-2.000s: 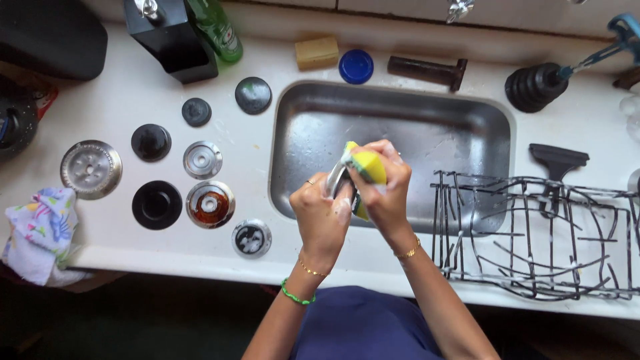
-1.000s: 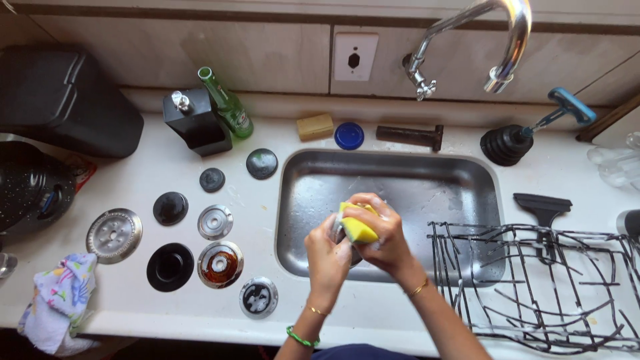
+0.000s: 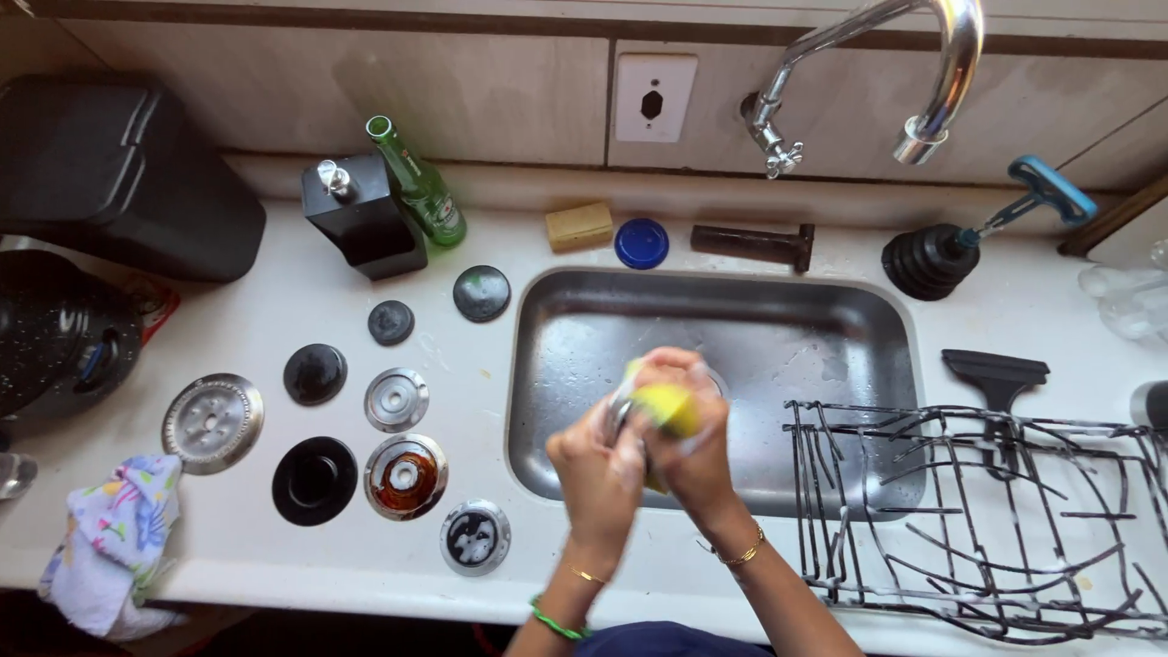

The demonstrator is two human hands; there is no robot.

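Note:
Over the front of the stainless steel sink (image 3: 785,338), my two hands are close together and blurred. My left hand (image 3: 598,456) holds a small metal piece, mostly hidden by the fingers. A yellow sponge (image 3: 671,408) is in my right hand (image 3: 689,447), pressed against that piece, with suds on the fingers. Left of the sink lie black burner caps (image 3: 315,481), metal burner rings (image 3: 397,399), one ring with brown residue (image 3: 422,477) and a black-centred ring with foam (image 3: 474,537).
Wire stove grates (image 3: 967,511) with suds lie at right, over a squeegee (image 3: 996,374). Behind the sink are a soap bar (image 3: 579,227), a blue lid (image 3: 641,244), a dark brush (image 3: 753,245), a plunger (image 3: 931,262) and a faucet (image 3: 949,82). A dispenser (image 3: 365,219), green bottle (image 3: 424,192) and cloth (image 3: 119,538) are left.
Both hands stay together over the sink, shifting against each other with the sponge and metal piece. The view has tilted up since the earliest frame, showing the faucet and wall outlet.

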